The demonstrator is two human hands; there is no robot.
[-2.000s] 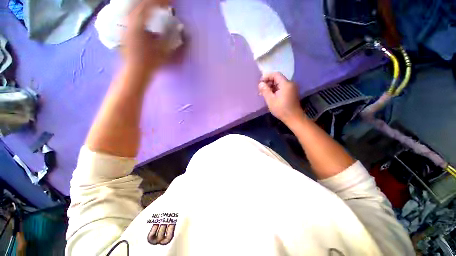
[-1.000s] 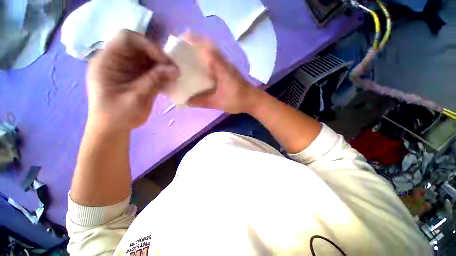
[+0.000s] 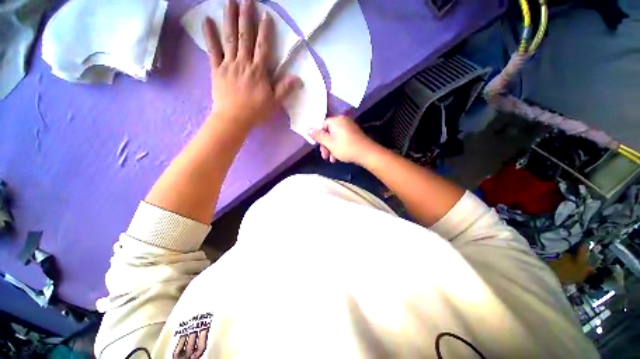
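Observation:
A white curved panel with a seam across it lies flat on the purple ironing table. My left hand presses flat on its upper part, fingers spread. My right hand pinches its lower end near the table's front edge. Another curved panel with a seam lies just to the right, cut off by the top edge of the picture. A small stack of panels lies at the upper left.
Grey cloth lies at the far upper left. Dark scraps are at the table's left. A slatted grey housing stands beyond the front edge. A wrapped hose runs at the right, above cloth scraps and a red object.
The small piece held between both hands is now laid out as a curved panel beside the other one. My left hand has opened and flattened onto it; my right hand moved to its lower end.

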